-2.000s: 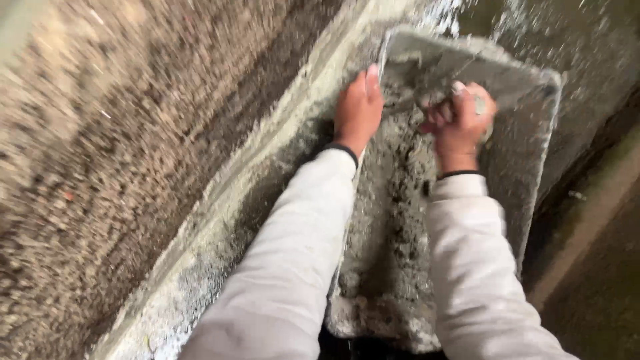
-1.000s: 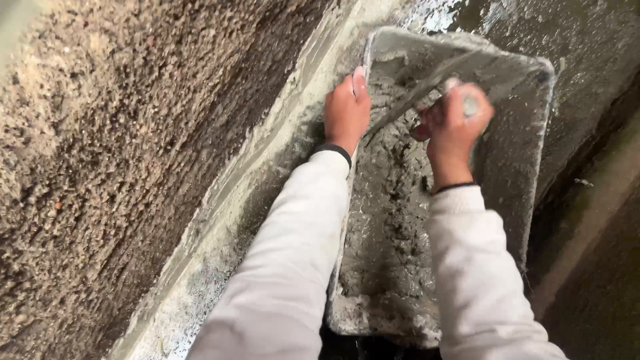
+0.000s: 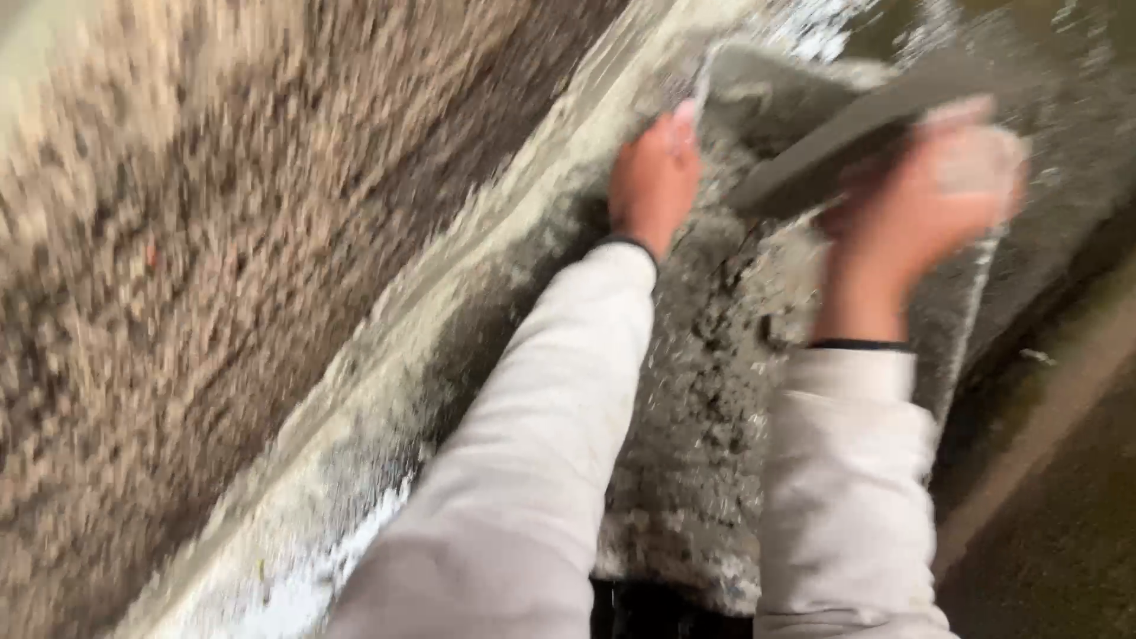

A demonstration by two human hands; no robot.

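My left hand [image 3: 657, 182] grips the left rim of a mortar-coated trough [image 3: 972, 293], near its far corner. Wet grey mortar [image 3: 723, 355] lies along the trough's bottom, lumpy in the middle. Blurred by motion, my right hand [image 3: 932, 195] is closed on the handle of a trowel, over the right side of the trough. The trowel's flat grey blade [image 3: 825, 151] slants from the hand down to the left, its lower edge close to the mortar near the far end. My fingers hide most of the handle.
On the left rises a rough, pebbly wall [image 3: 222, 266]. A pale mortar-smeared ledge [image 3: 355, 399] runs diagonally between it and the trough. Wet, splashed ground [image 3: 1065, 106] lies beyond the trough, and a brownish bar or edge [image 3: 1047, 444] slants along the right.
My right hand has moved up and to the right, from inside the trough to over its right side, lifting the trowel blade. My left hand stays on the rim.
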